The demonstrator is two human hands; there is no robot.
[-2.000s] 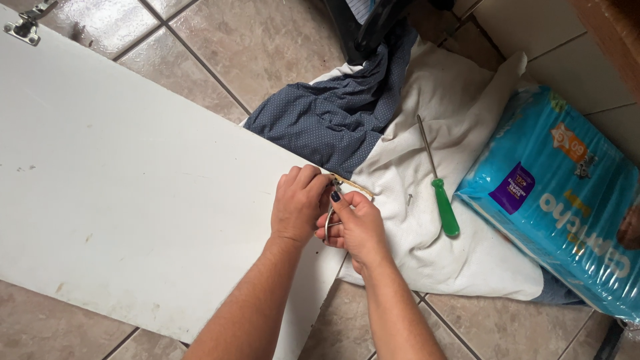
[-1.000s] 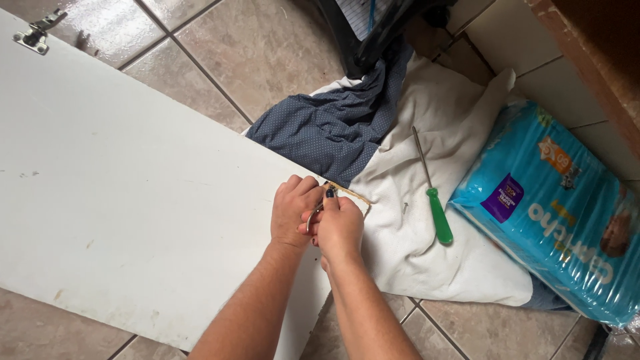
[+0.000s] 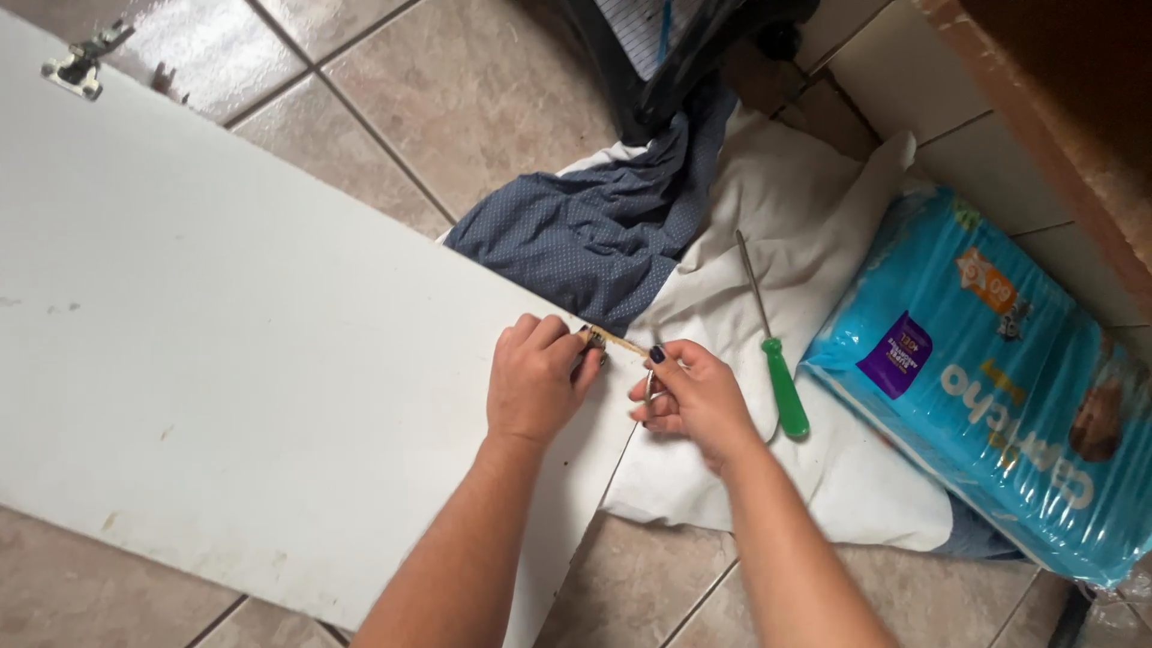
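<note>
A white board point(image 3: 270, 360), with a metal hinge point(image 3: 79, 72) near its upper left edge, lies across the floor. Close to the board's right corner, my left hand point(image 3: 542, 378) pinches a small dark object that its fingers mostly cover. My right hand point(image 3: 688, 396) is just to the right, thumb and forefinger at the end of a thin yellowish strip point(image 3: 616, 339) along the board's edge. A slim metal thing point(image 3: 649, 387) shows between its fingers; what it is, I cannot tell. A screwdriver with a green handle point(image 3: 786, 389) rests on the white cloth point(image 3: 837, 486) beyond that hand.
Crumpled blue dotted cloth point(image 3: 576, 238) lies beside the board's upper edge. A blue plastic-wrapped pack of diapers point(image 3: 999, 387) stands at the right by the tiled wall. The foot of a black frame point(image 3: 634, 117) meets the cloth at the top. Tiled floor point(image 3: 486, 90) surrounds the board.
My hands were close together at the board's corner a second ago; now they are apart, the right one having moved rightward. The screwdriver stays on the cloth.
</note>
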